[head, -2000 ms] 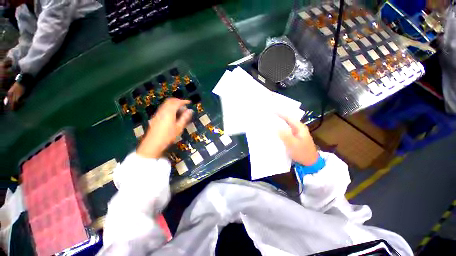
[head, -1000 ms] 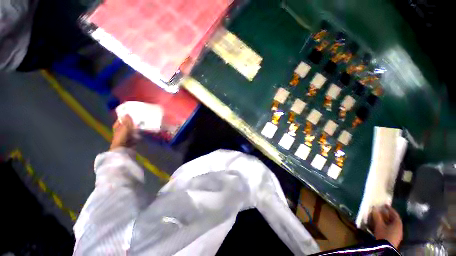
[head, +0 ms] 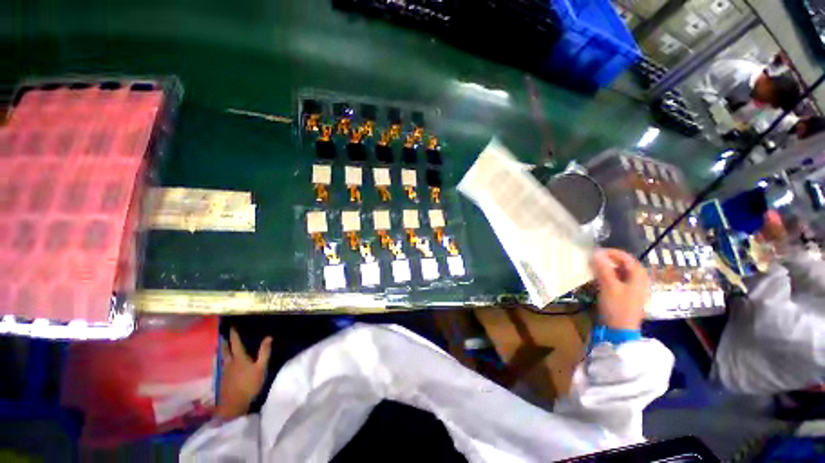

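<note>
A clear blister tray (head: 294,194) lies on the green bench with rows of small modules. The two back rows are black squares with orange tails. The three front rows have pale square faces (head: 369,274), except a black one (head: 434,178) at the right end of the middle row. My right hand (head: 621,288), with a blue wristband (head: 617,335), pinches the right edge of a pale liner sheet (head: 529,222) right of the tray. My left hand (head: 242,371) is below the bench's front edge, fingers apart, with nothing visible in it.
A clear tray of pink pieces (head: 77,199) is at left, beside a beige strip (head: 199,209). A red container (head: 136,380) with white pieces is below it. A round mesh device (head: 576,199) and stacked blister trays (head: 647,212) are at right. A blue bin (head: 592,41) is behind. People in white coats (head: 778,316) are at right.
The view has swung back over the bench. My left hand has let go of the white piece it held and is nearer the bench edge. The sheet at my right hand is spread flatter.
</note>
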